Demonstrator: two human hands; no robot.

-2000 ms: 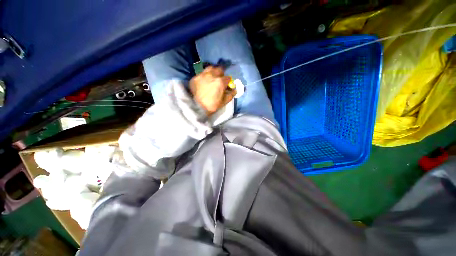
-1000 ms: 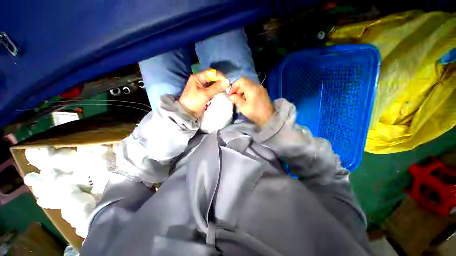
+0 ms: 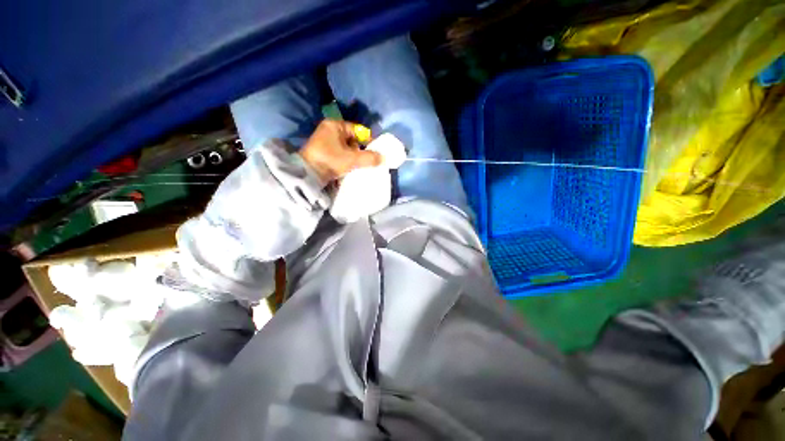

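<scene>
My left hand [image 3: 338, 150] holds a white two-lobed plush piece [image 3: 362, 191] over my lap, gripping it between its smaller upper lobe and larger lower lobe. A yellow band is on one finger. A thin white thread [image 3: 516, 162] runs taut from the small lobe to the right, across the basket and past the yellow bag. My right hand is outside the picture; only the grey right sleeve shows at the right edge. No needle can be seen.
A blue table [image 3: 172, 77] spans the upper left. A carton [image 3: 108, 383] of white plush pieces [image 3: 112, 301] stands at left. A blue perforated basket [image 3: 638, 207] and yellow bags [image 3: 723, 129] are at right, on the green floor.
My right hand was at the plush piece beside my left hand one second ago; it has moved out to the right. The thread is now stretched rightward. My left hand still holds the piece.
</scene>
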